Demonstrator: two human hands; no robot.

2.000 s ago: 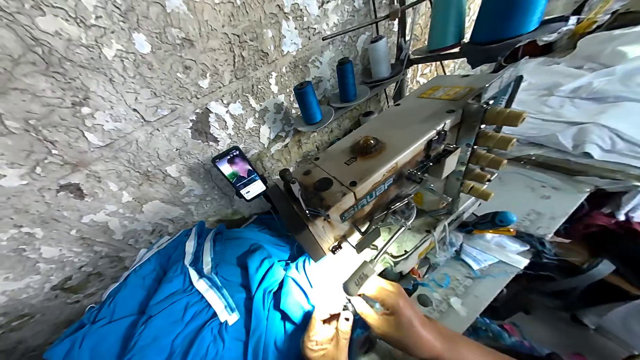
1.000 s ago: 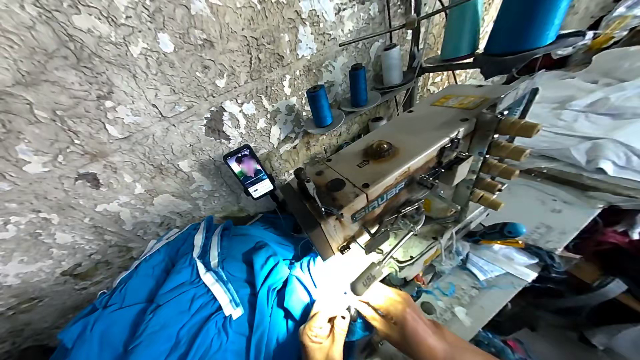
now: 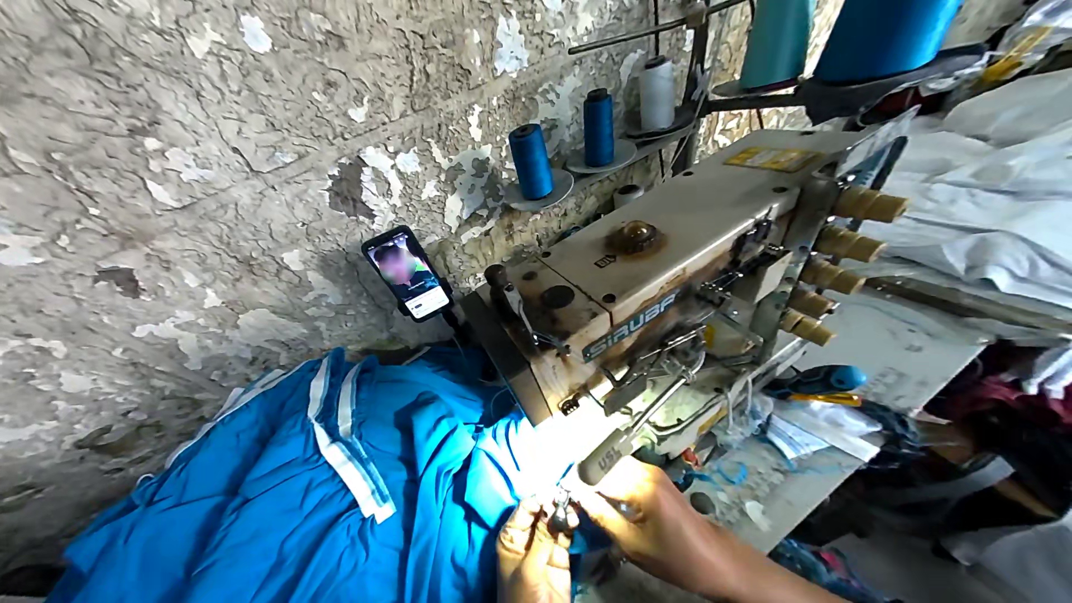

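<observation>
Blue fabric with white stripes (image 3: pixel 251 486) lies gathered left of a Siruba sewing machine (image 3: pixel 670 251) and runs under its brightly lit needle area. At the bottom centre my left hand (image 3: pixel 536 553) has its fingers bent at the fabric's edge, near a small dark metal part (image 3: pixel 561 515). My right hand (image 3: pixel 645 511) reaches in from the lower right, its fingertips close to the left ones, below the grey lamp bar (image 3: pixel 607 456). Glare hides the needle and whatever lies between the fingertips, so a grip cannot be made out for either hand.
A phone (image 3: pixel 409 274) is mounted by the peeling wall. Blue thread spools (image 3: pixel 531 162) and larger cones (image 3: pixel 888 33) stand behind the machine. Blue-handled snippers (image 3: pixel 825 379) and scraps lie on the worktable (image 3: pixel 904 335). White cloth (image 3: pixel 997 184) is piled at the right.
</observation>
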